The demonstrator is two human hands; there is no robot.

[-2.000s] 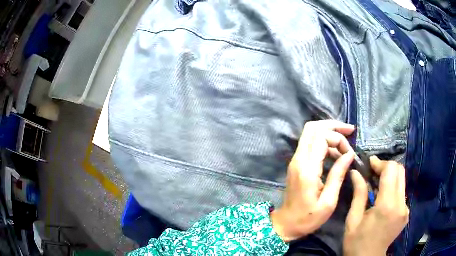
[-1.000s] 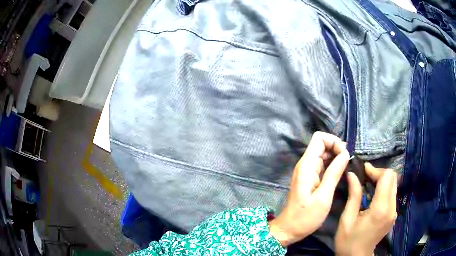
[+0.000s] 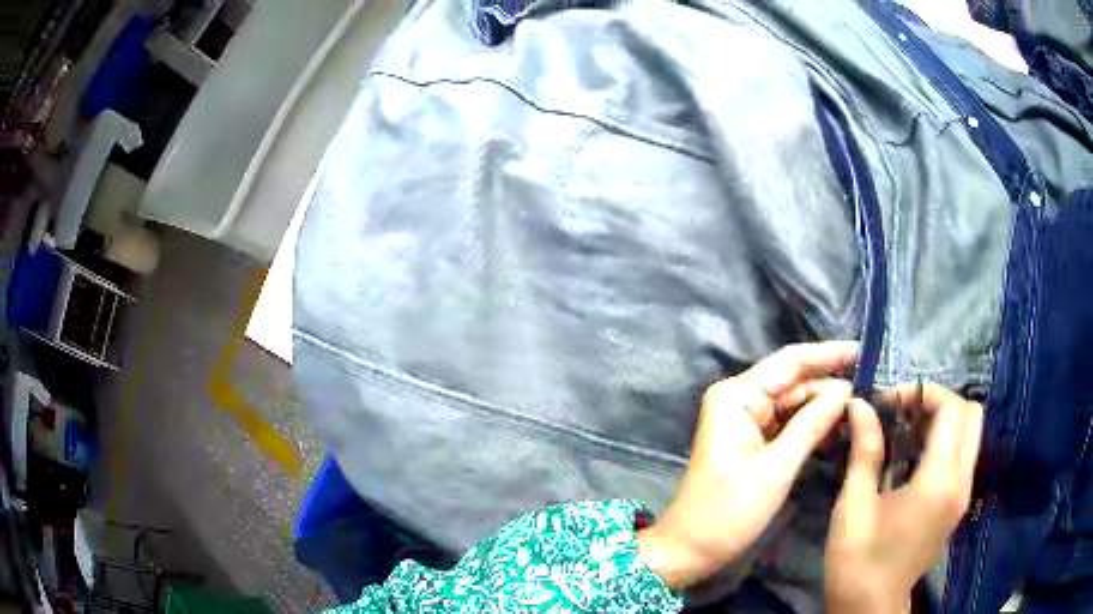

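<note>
A large denim garment (image 3: 515,264), pale grey-blue side up, lies spread in front of me. A dark blue armhole edge (image 3: 873,264) runs down to my fingers. My left hand (image 3: 755,462) pinches the lower end of this edge between thumb and fingers. My right hand (image 3: 905,492) is close beside it, its thumb almost touching my left fingertips. Its fingers are curled around a small dark tool (image 3: 899,434), likely thread snips, mostly hidden. Any thread is too small to tell.
A dark blue placket (image 3: 1013,276) with metal buttons runs along the right. A white table corner (image 3: 273,314) shows at the left. Beyond are a pale trough (image 3: 240,144), a floor with yellow lines, a blue bin or bag (image 3: 330,516) and a green crate (image 3: 216,600).
The view has shifted, so the garment appears further right and lower. My right hand has turned slightly around the dark tool. My left hand still pinches at the armhole edge.
</note>
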